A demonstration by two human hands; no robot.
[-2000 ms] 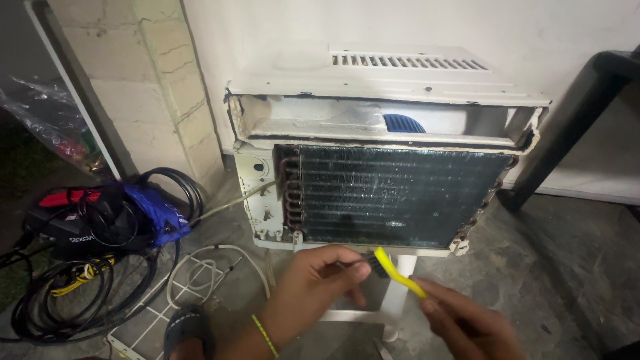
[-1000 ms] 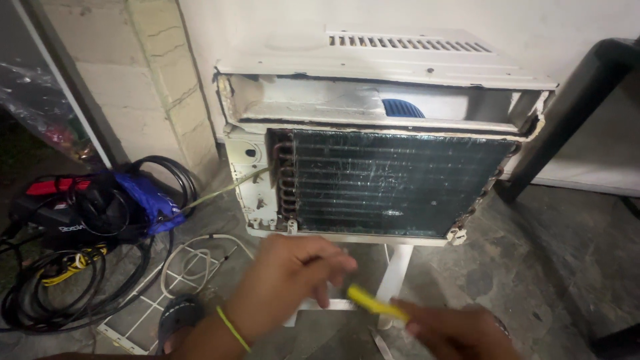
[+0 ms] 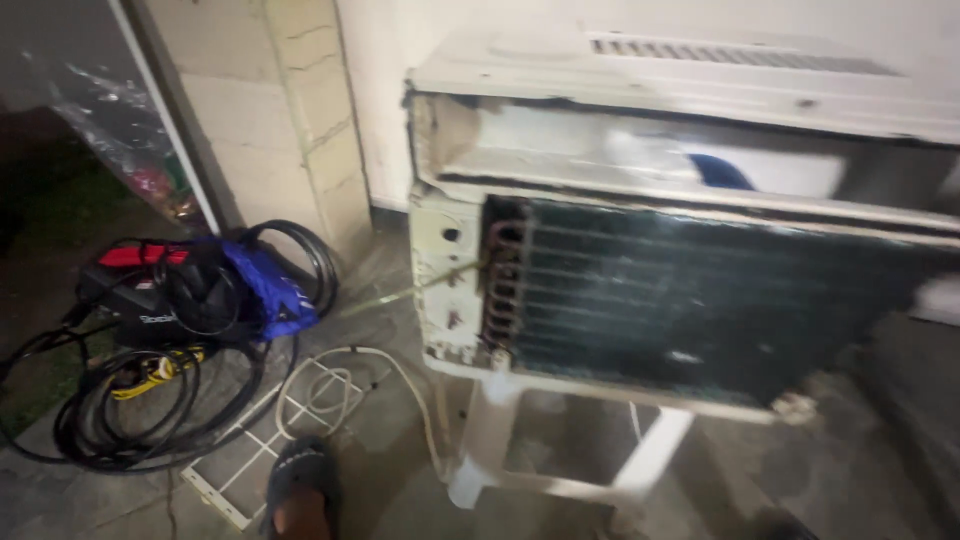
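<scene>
Neither of my hands shows in the head view now, and the yellow-handled tool is also out of sight. A window air conditioner without its front cover point(image 3: 675, 82) rests on a white stand point(image 3: 559, 484). Its dark finned coil point(image 3: 675, 292) faces me, with copper return bends point(image 3: 504, 292) along the left end. Above the coil, part of a blue fan wheel point(image 3: 720, 172) shows through the open slot. A thin pale cable point(image 3: 375, 302) runs from the unit's left side toward the floor. The picture is blurred.
A black and red machine point(image 3: 150, 292) with a blue cloth point(image 3: 274, 289) lies at the left, among coiled black hose point(image 3: 82, 435). A white wire grille point(image 3: 217, 495) and a beige power cord point(image 3: 416, 382) lie on the floor beside a slippered foot point(image 3: 304, 480). A block pillar point(image 3: 247, 112) stands behind.
Both hands and the yellow-handled tool, in sight in the earlier frames, have left the picture. The view has swung left and closer to the unit.
</scene>
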